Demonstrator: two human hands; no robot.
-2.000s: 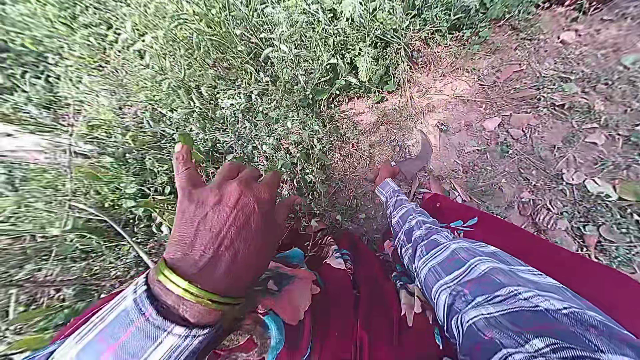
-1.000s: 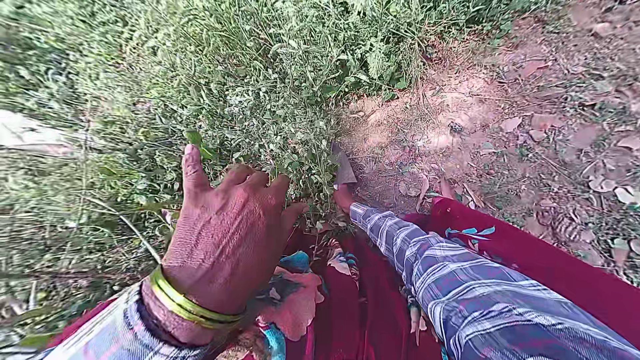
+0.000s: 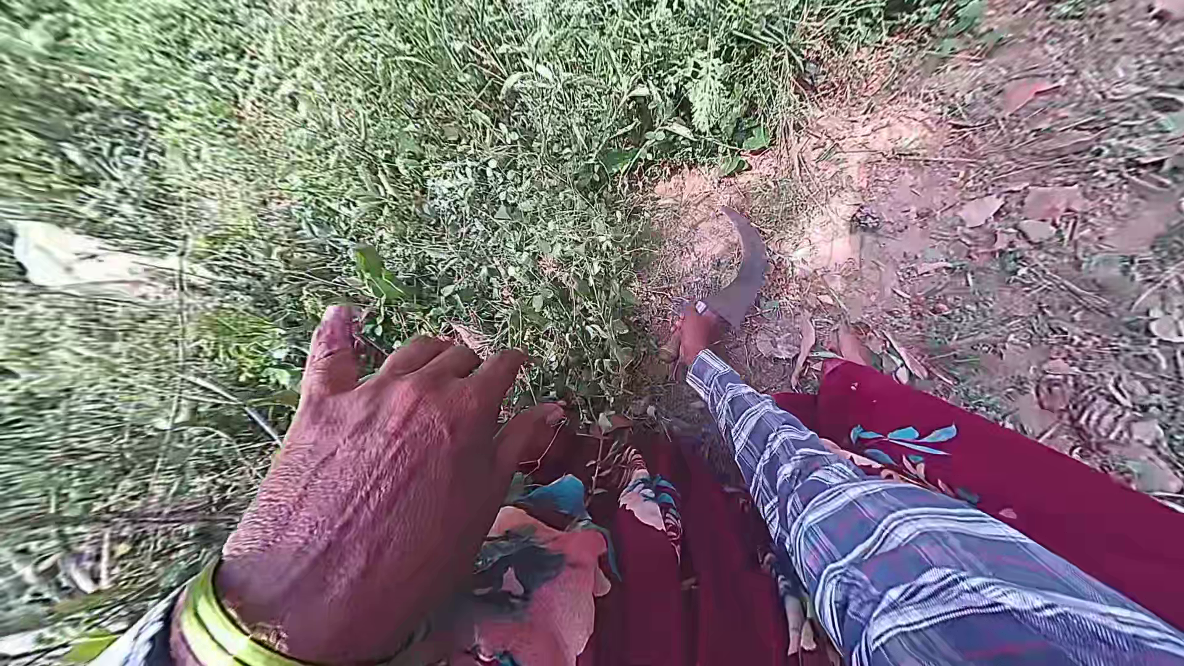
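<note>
My right hand (image 3: 700, 330) grips a sickle by its handle, low over the bare soil beside the weeds. The curved metal sickle blade (image 3: 747, 268) points up and away from me, its tip bending left. My left hand (image 3: 388, 462), with yellow-green bangles at the wrist, is spread palm down over the near edge of the green weeds (image 3: 555, 250). Its fingers are bent and apart at the stems; what lies beneath the palm is hidden. The weeds stand left of the blade, and the blade does not touch them visibly.
Dry soil with dead leaves (image 3: 980, 211) lies at the right. A pale flat object (image 3: 83, 259) rests in the grass at the far left. Dark red floral cloth (image 3: 971, 444) covers my legs, and a bare foot (image 3: 851, 347) shows past its hem.
My right hand with the sickle went left to the weeds' edge, where the blade was partly hidden, and is now back to the right over the soil. My left hand stays spread at the weeds.
</note>
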